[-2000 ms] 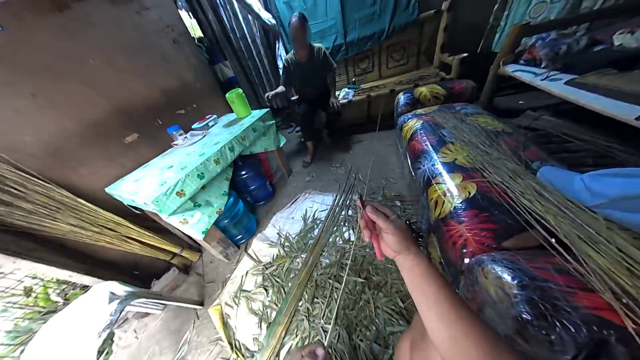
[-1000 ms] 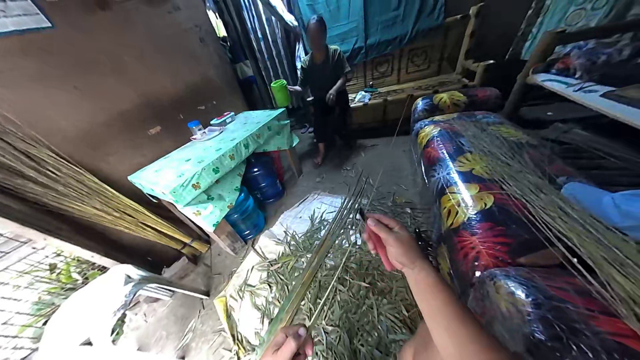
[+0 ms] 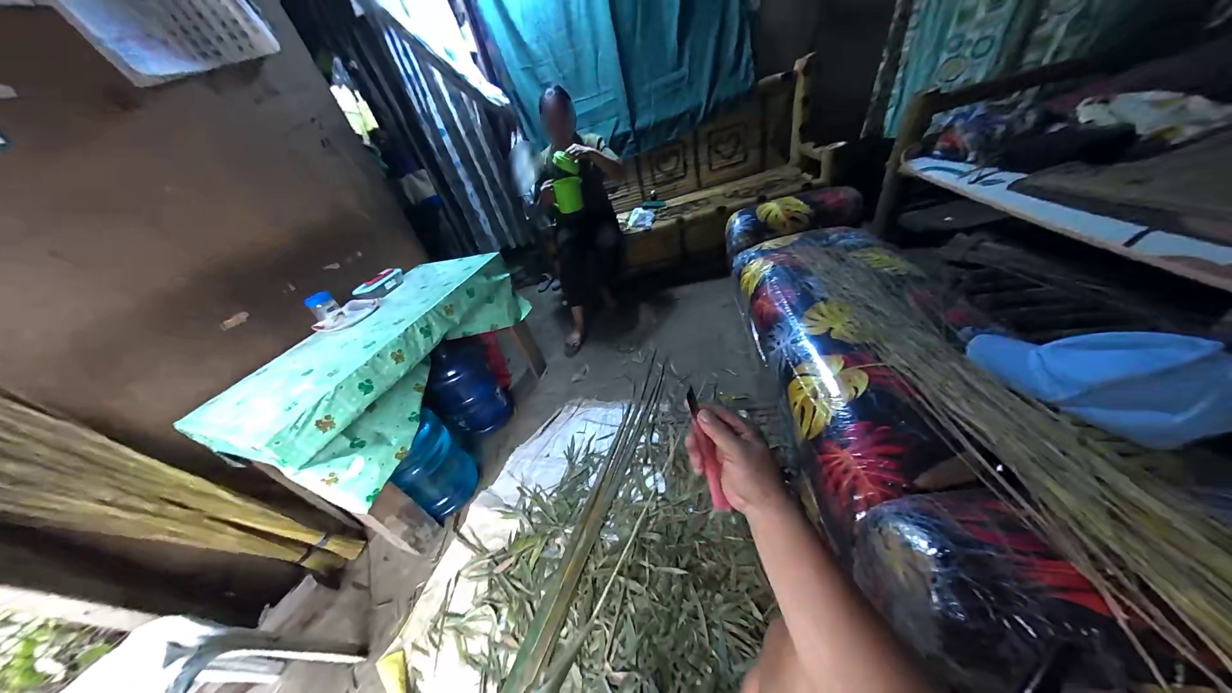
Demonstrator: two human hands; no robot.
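My right hand (image 3: 736,457) is closed around the red handle of a small knife (image 3: 710,462), its short dark blade pointing up and away. Just left of it, a bundle of long thin plant stalks (image 3: 587,529) slants from the bottom edge up to fine tips near the floor's middle. My left hand is out of the frame. Beneath the stalks lies a heap of narrow cut leaves (image 3: 664,587) on a pale sheet (image 3: 568,443).
A cloth-covered table (image 3: 289,395) stands left, with blue water jugs (image 3: 438,467) beneath. At right, plastic-wrapped floral cushions (image 3: 818,385) bear a stalk bundle (image 3: 1001,423). A seated person (image 3: 577,212) holds a green container (image 3: 568,192) ahead. A white chair (image 3: 192,654) is lower left.
My left hand, seen on the stalks at the bottom edge before, has left the frame. The seated person now has both hands up at the green container. My right hand still holds the knife.
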